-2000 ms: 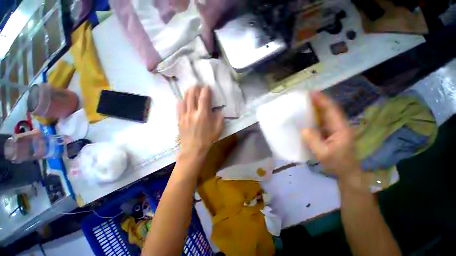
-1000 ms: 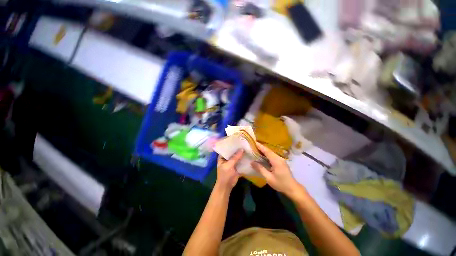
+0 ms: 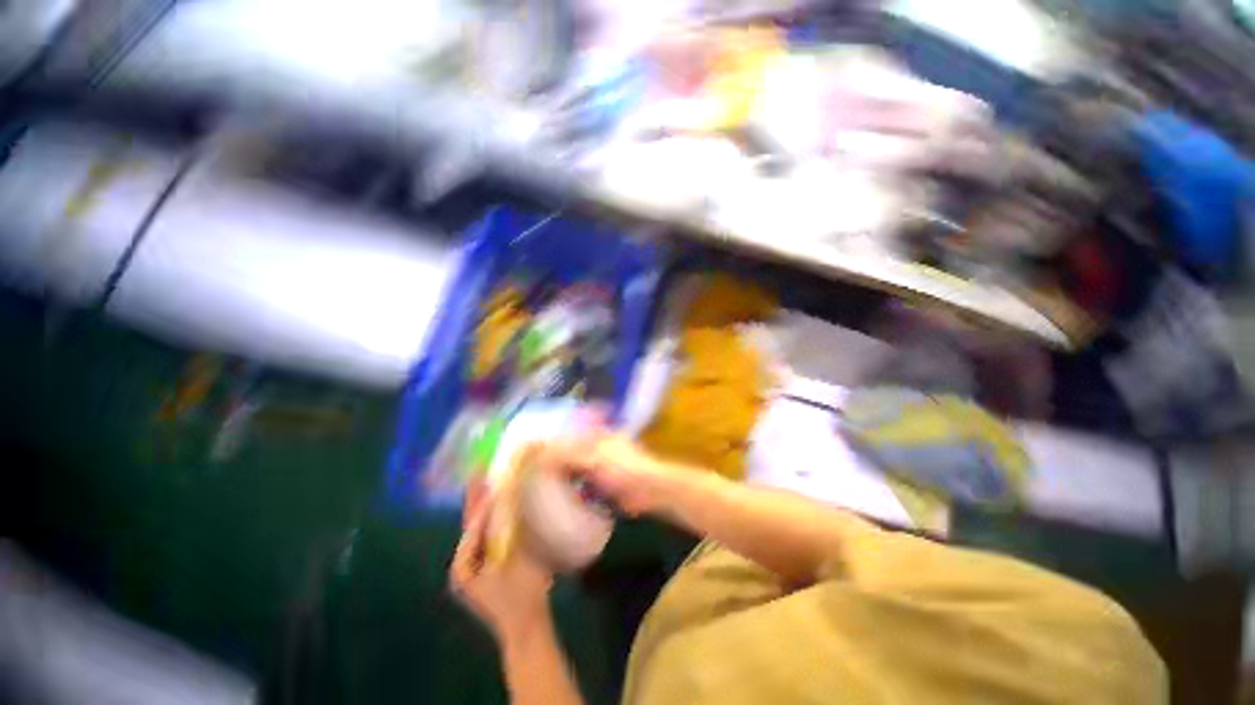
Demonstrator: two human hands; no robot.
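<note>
A blurred stack of small white cut pieces (image 3: 564, 523), with a mustard-coloured part at its left side, is held between my hands at the near edge of the blue basket. My left hand (image 3: 496, 551) is at its left side with the fingers up around it. My right hand (image 3: 613, 468) lies over its top and right side. Motion blur hides the fingertips and the exact grip. Mustard cloth (image 3: 716, 386) lies on the low white bench, right of the basket.
The blue basket (image 3: 447, 324) holds mixed scraps. A grey and olive cloth bundle (image 3: 943, 448) lies on the bench (image 3: 819, 461). The white table (image 3: 812, 241) behind carries blurred pale cloth. Another white bench (image 3: 303, 282) stands left. A blue object (image 3: 1191, 186) shows at upper right. The floor is green.
The view has swung away from the table. Both hands have moved left and down to the basket's near edge, still holding the white pieces. My right forearm now reaches across from the right.
</note>
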